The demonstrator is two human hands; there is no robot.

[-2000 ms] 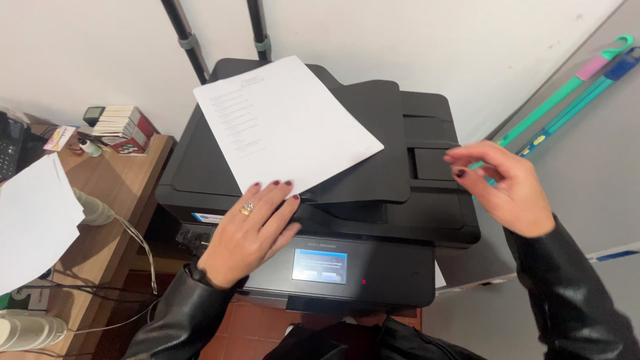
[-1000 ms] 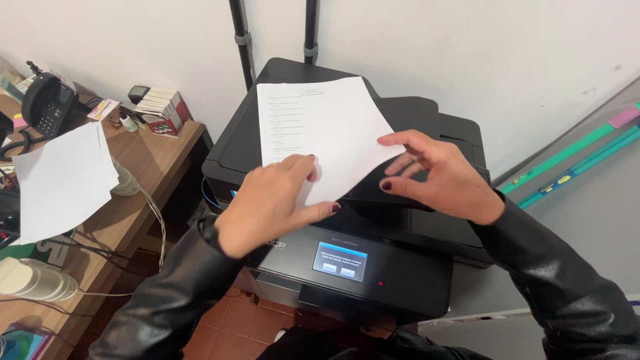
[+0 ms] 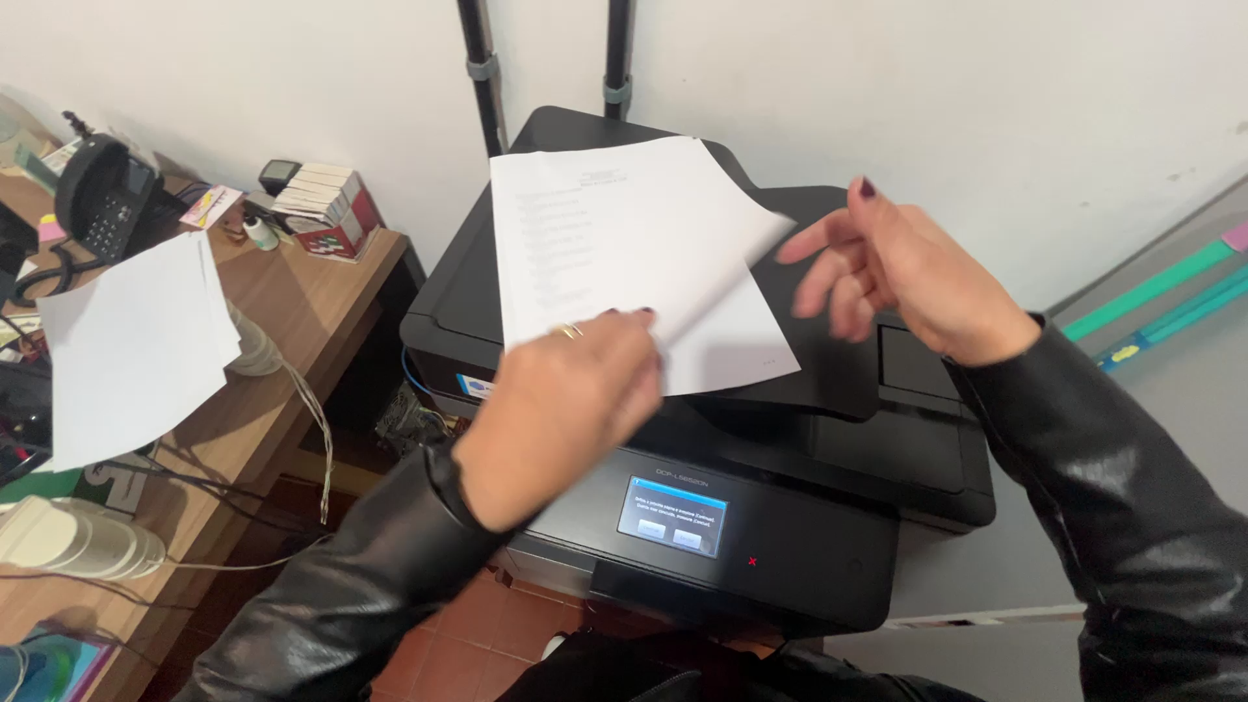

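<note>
Printed paper sheets [image 3: 604,244] lie on top of a black multifunction printer [image 3: 936,468]. The top sheet's right edge is raised and blurred, and another sheet shows beneath it. My left hand [image 3: 575,400], with a ring, is at the lower edge of the sheets; its fingertips are blurred, so whether they pinch the paper cannot be told. To the right of the sheets, my right hand [image 3: 877,268] is raised over the printer, fingers apart and holding nothing. A lit touchscreen [image 3: 673,517] with writing and two buttons is on the printer's front.
At left, a wooden desk [image 3: 283,312] carries a black desk phone [image 3: 107,200], loose white papers [image 3: 136,351], a box of booklets [image 3: 327,210], white cups [image 3: 78,536] and cables. Two black poles [image 3: 617,58] lean on the wall behind. Green and blue handles [image 3: 1150,302] are at right.
The top sheet's right edge has lifted, exposing a sheet beneath. My right hand has moved off the paper's right edge, where it was a second ago. The view has shifted.
</note>
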